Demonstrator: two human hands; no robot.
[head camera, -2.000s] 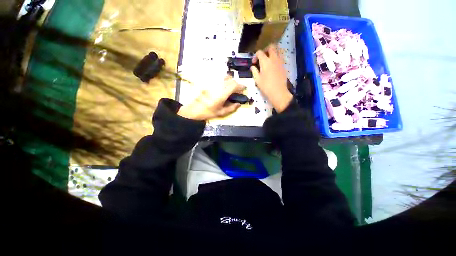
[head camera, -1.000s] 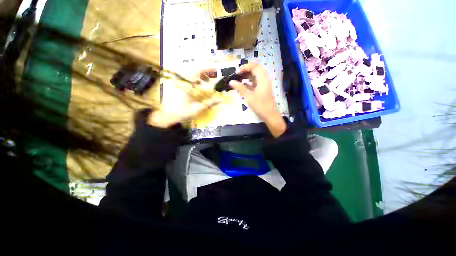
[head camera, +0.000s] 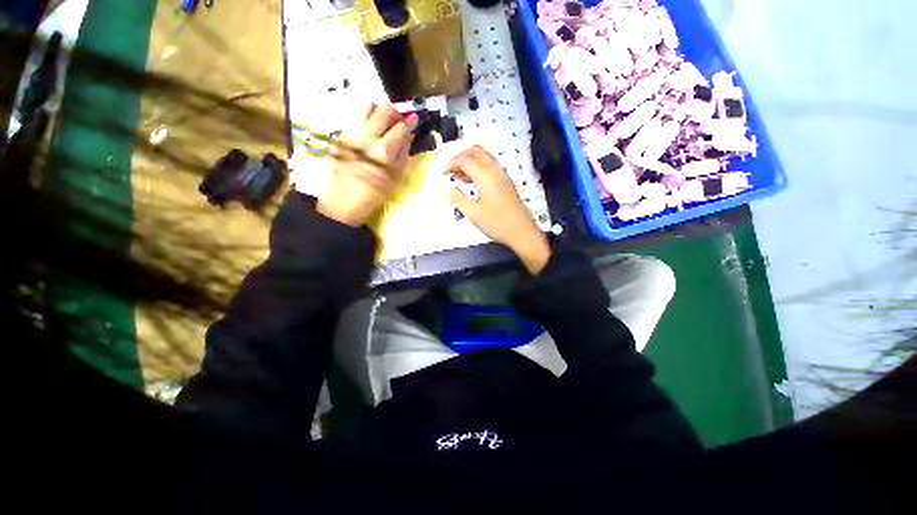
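My left hand (head camera: 374, 161) is over the white perforated board (head camera: 402, 233), its fingers bent; a small red spot shows at its fingertips. Whether it holds a part is unclear. Black square pieces (head camera: 438, 128) lie on the board just right of those fingertips. My right hand (head camera: 488, 196) is lower on the board to the right, its fingers curled over small dark bits; I cannot tell if it grips anything. A group of black parts (head camera: 243, 179) lies on the brown sheet at the left.
A blue bin (head camera: 595, 208) heaped with pink parts (head camera: 644, 101) bearing black squares stands at the right. A taped cardboard box (head camera: 427, 58) with a dark opening stands behind the hands. The brown sheet (head camera: 196, 116) covers the green bench at left.
The black part between my hands one second ago no longer shows there. My left hand has moved up to the black squares. My right hand has moved away from it. The whole view has shifted.
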